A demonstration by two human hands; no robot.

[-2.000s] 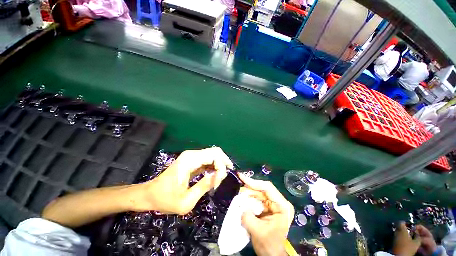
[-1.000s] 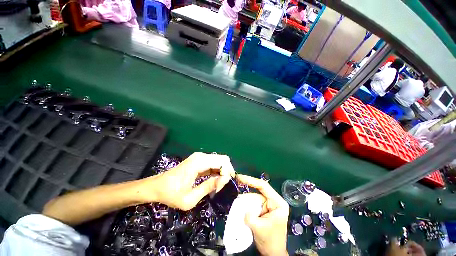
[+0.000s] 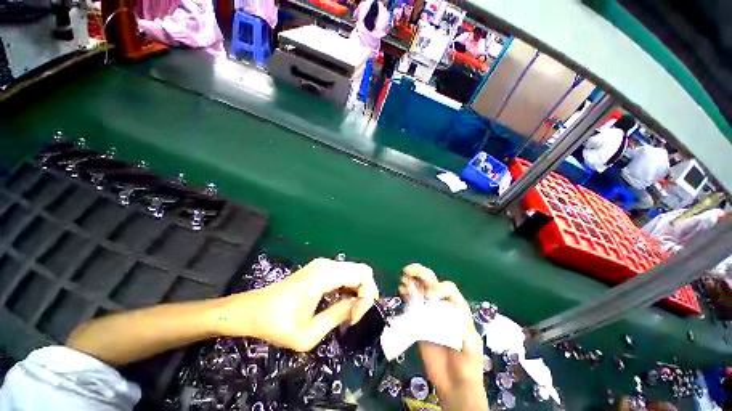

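My left hand (image 3: 321, 303) is over the pile, thumb and forefinger pinched on a black piece (image 3: 366, 325) that hangs below the fingertips. My right hand (image 3: 451, 345) is just to its right, apart from the piece, fingers curled around a white cloth (image 3: 425, 327). A heaped pile of black pieces with shiny metal fittings (image 3: 265, 369) lies under and beside my left hand. The black compartment tray (image 3: 120, 249) is at left, with several such pieces (image 3: 156, 201) lined along its far edge.
Small round metal-topped parts (image 3: 506, 377) and white scraps (image 3: 539, 376) lie right of my right hand. A slanting metal post (image 3: 634, 285), a red compartment tray (image 3: 594, 217) and a blue bin (image 3: 484, 172) stand at right. Co-workers are beyond the green bench (image 3: 337, 209).
My right hand has come away from the black piece and turned, bringing the cloth up beside it. My left hand still holds the piece at nearly the same place.
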